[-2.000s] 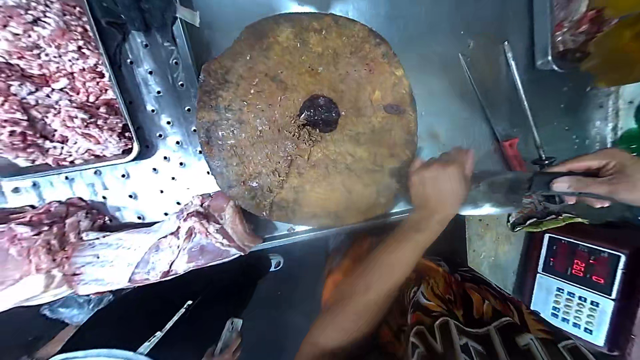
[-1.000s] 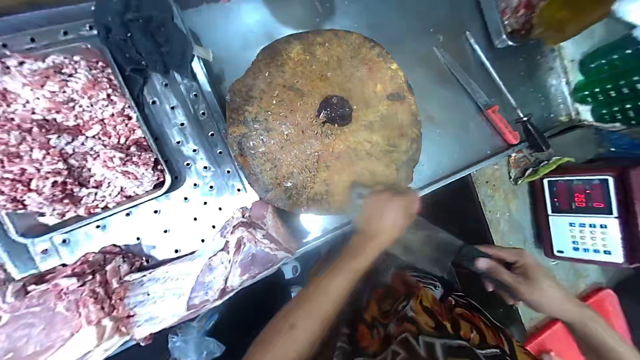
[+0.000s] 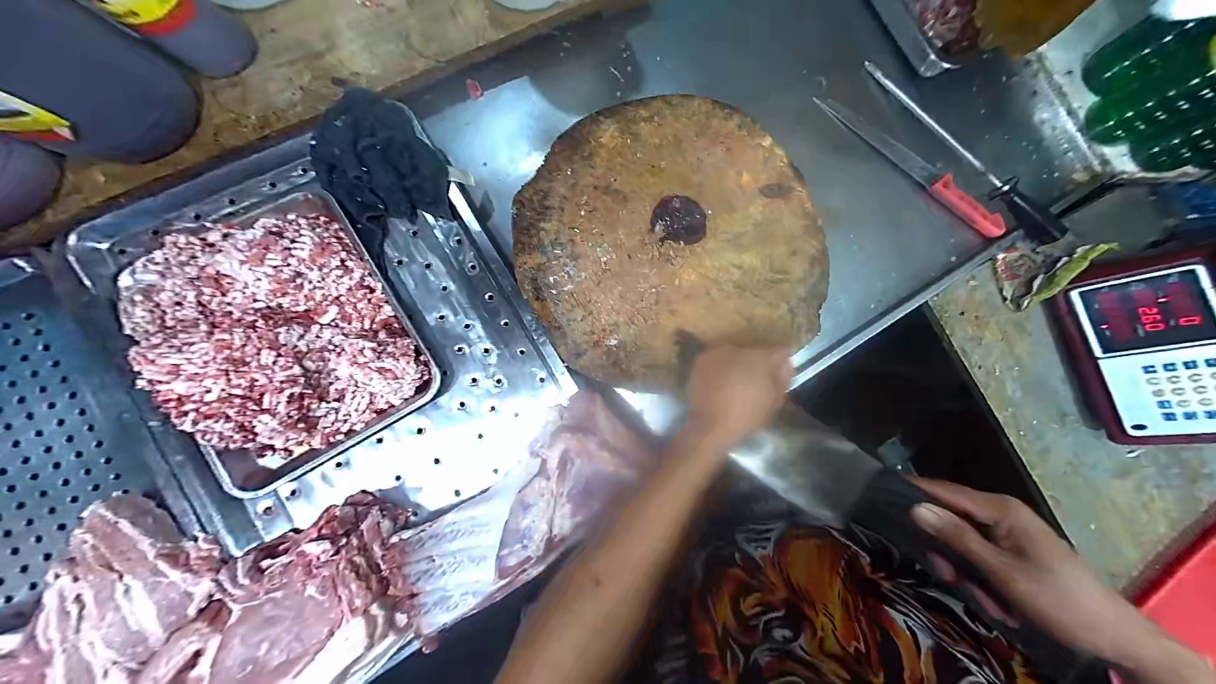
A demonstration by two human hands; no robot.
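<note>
My right hand (image 3: 997,551) grips the black handle of a wide-bladed cleaver (image 3: 817,465), whose blade points left across the front of my patterned clothing. Blurred by motion, my left hand (image 3: 736,389) is at the near edge of a round wooden chopping block (image 3: 655,285); a dark object sticks out from its fingers over the wood, too blurred to name. The block has a dark round patch near its middle and small scraps on top. Large pieces of raw meat (image 3: 275,617) lie at the lower left, partly behind my left forearm.
Ground meat (image 3: 275,332) fills a metal tray on a perforated steel surface (image 3: 475,351), beside a black cloth (image 3: 375,161). Right of the block lie a red-handled knife (image 3: 912,166) and a sharpening steel (image 3: 959,147). A digital scale (image 3: 1149,342) stands at the right, near green bottles (image 3: 1154,95).
The cleaver and my right hand have moved down and left from beside the scale to in front of my body. The view has shifted, showing more of the left side.
</note>
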